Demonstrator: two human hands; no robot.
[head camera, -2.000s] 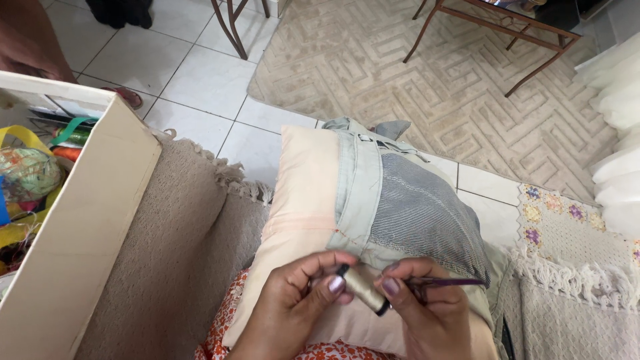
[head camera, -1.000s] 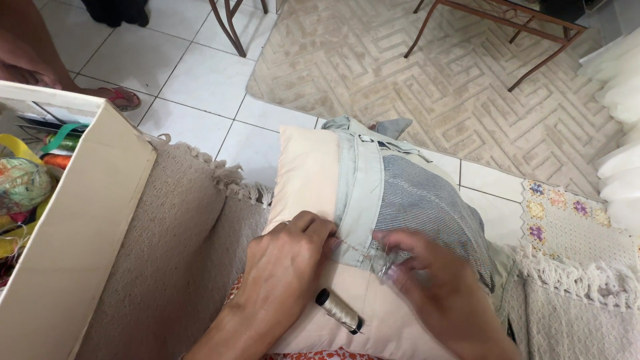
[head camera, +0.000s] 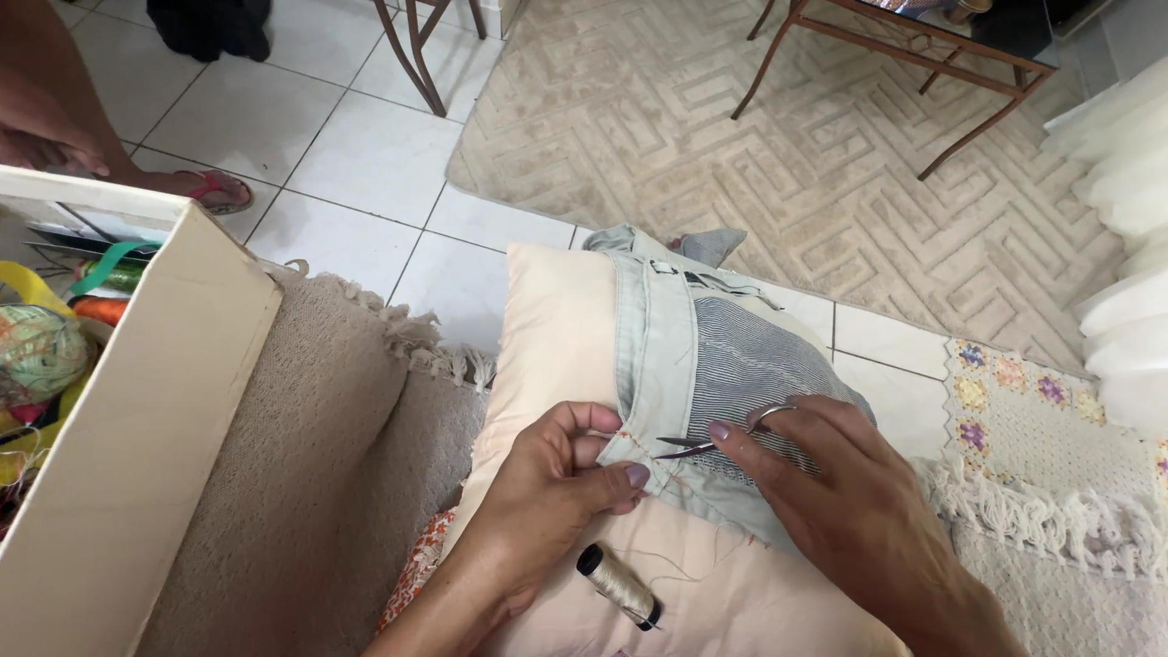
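My left hand (head camera: 570, 474) pinches the edge of a pale green garment's waistband (head camera: 652, 392), where a line of orange stitches shows. In my right hand (head camera: 830, 493) is a small pair of metal scissors (head camera: 698, 445), its blades parted and pointing left at the cloth just beside the stitches. The garment, with a striped grey-blue panel (head camera: 753, 383), lies over a peach pillow (head camera: 557, 338). Below my hands a spool of beige thread (head camera: 620, 586) rests on the pillow, with loose thread trailing to its right.
A cream box (head camera: 182, 365) of yarn and thread stands at the left on a woven beige cover (head camera: 301, 438). Another person's hand and sandalled foot (head camera: 214, 190) are at upper left. A metal-legged table (head camera: 922, 55) stands on the patterned rug (head camera: 593, 119). A crocheted cloth (head camera: 1040, 411) lies at right.
Two seconds ago both hands held the spool; it now lies on the pillow. My left hand has taken hold of the waistband, and the scissors in my right hand now point at it.
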